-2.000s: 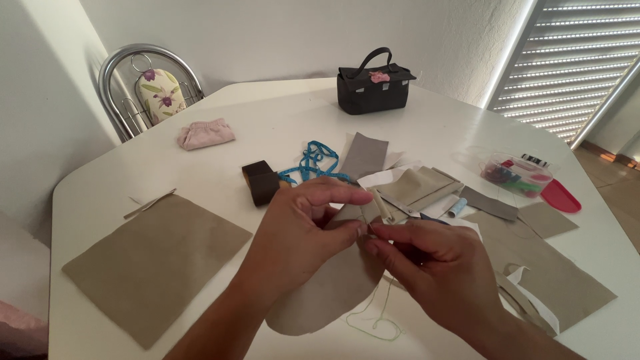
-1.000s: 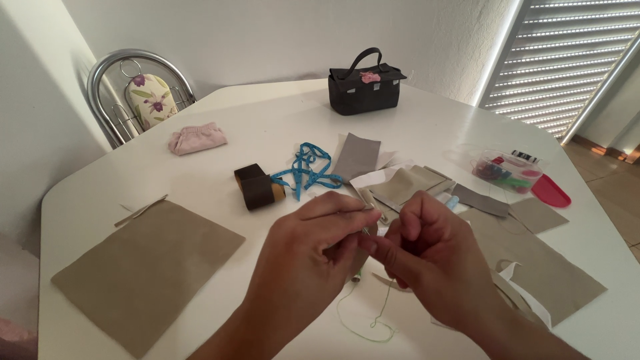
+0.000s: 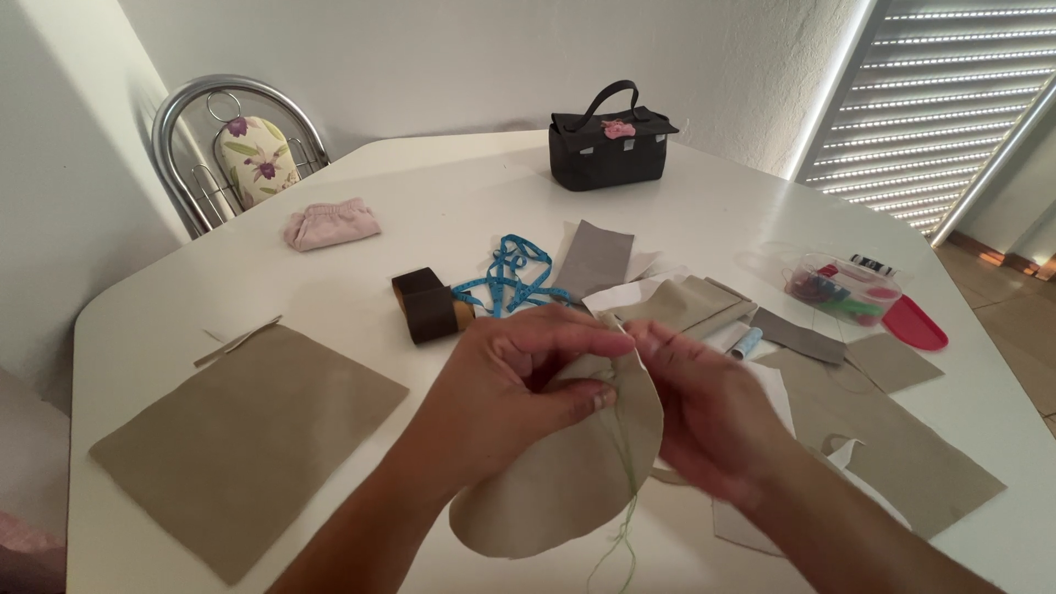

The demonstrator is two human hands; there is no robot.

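My left hand [image 3: 528,388] pinches a rounded tan piece of fabric or leatherette [image 3: 544,503] near its upper edge, thumb in front. My right hand [image 3: 709,404] grips the same piece at its upper right edge, with its fingertips close to those of my left hand. Pale green thread [image 3: 623,487] hangs down the face of the piece and trails below it in loose loops. Whether a needle is between my right fingertips cannot be told. Just beyond my hands lie a blue tape measure [image 3: 503,276] and a dark brown roll of material [image 3: 425,305].
A large tan piece [image 3: 256,445] lies left; other tan pieces [image 3: 899,445] and a blue thread spool [image 3: 747,342] lie right. Farther off are a clear plastic box [image 3: 841,289], its red lid [image 3: 916,323], a black handbag [image 3: 609,153] and a pink cloth [image 3: 334,224].
One second ago my hands were close together with little of the rounded piece showing. Now its broad face shows below them, and my right hand is at its right edge.
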